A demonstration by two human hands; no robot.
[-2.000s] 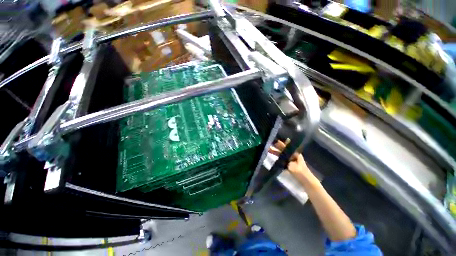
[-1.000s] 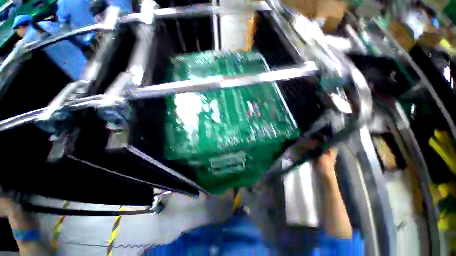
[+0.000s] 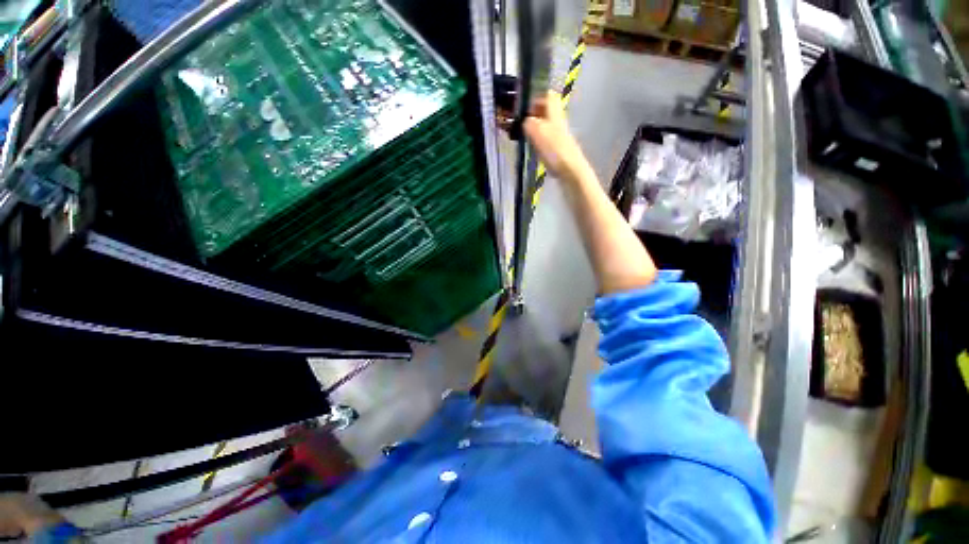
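A wheeled rack (image 3: pixel 250 285) with black slotted sides and a chrome tube frame fills the left and centre. A stack of green circuit boards (image 3: pixel 308 117) sits inside it, with board edges showing at the front. My right hand (image 3: pixel 546 125) is at the rack's right side, its fingers closed around a dark upright part of the frame. My left hand (image 3: pixel 23 514) is at the bottom left corner, small, blurred and cut off by the picture's edge, near the rack's lower bar. Its fingers cannot be made out.
A conveyor rail (image 3: pixel 760 266) runs down the right. Beside it are a black bin of clear plastic bags (image 3: pixel 691 183), an empty-looking black bin (image 3: pixel 880 119) and a small black tray of tan bits (image 3: pixel 842 349). Yellow-black tape (image 3: pixel 491 338) marks the floor; cartons (image 3: pixel 696 21) stand on a pallet behind.
The rack and boards have shifted left and up in the picture as the view turned. My right arm now reaches farther forward along the rack's side. My left hand sits lower at the left edge.
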